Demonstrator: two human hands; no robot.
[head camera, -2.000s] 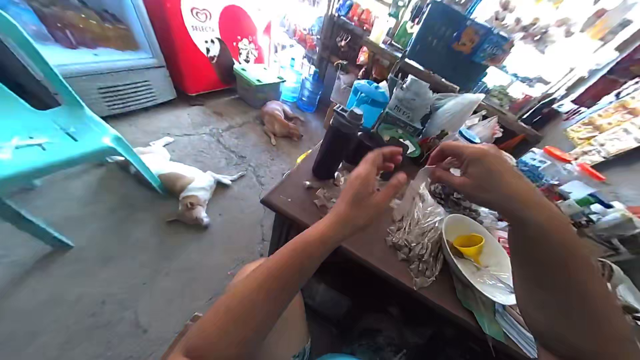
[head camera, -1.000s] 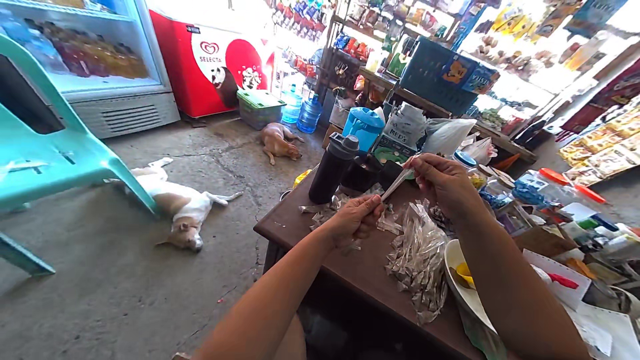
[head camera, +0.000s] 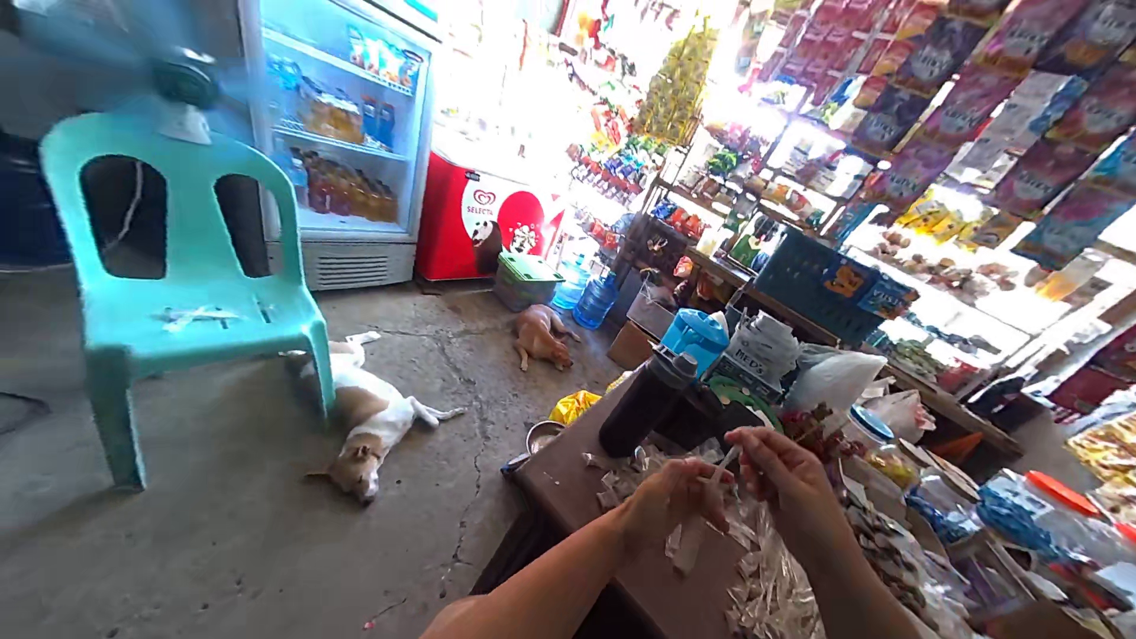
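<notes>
Over a brown table (head camera: 568, 479), my left hand (head camera: 679, 497) and my right hand (head camera: 781, 466) meet at the fingertips. Both pinch a small narrow strip of clear plastic (head camera: 728, 461) between them. Under and beside the hands lies a heap of small clear plastic packets (head camera: 763, 568); their contents are too small to tell. A black lidded tumbler (head camera: 646, 404) stands just beyond my left hand.
A blue pitcher (head camera: 695, 337), a white plastic bag (head camera: 834, 382) and lidded jars (head camera: 1047, 506) crowd the table's far and right sides. A teal plastic chair (head camera: 200, 328) stands left. Two dogs lie on the floor, one white and brown (head camera: 373, 413), one brown (head camera: 540, 335).
My hands, apart two seconds ago, have come together at the fingertips around the plastic strip. The view has swung up and left.
</notes>
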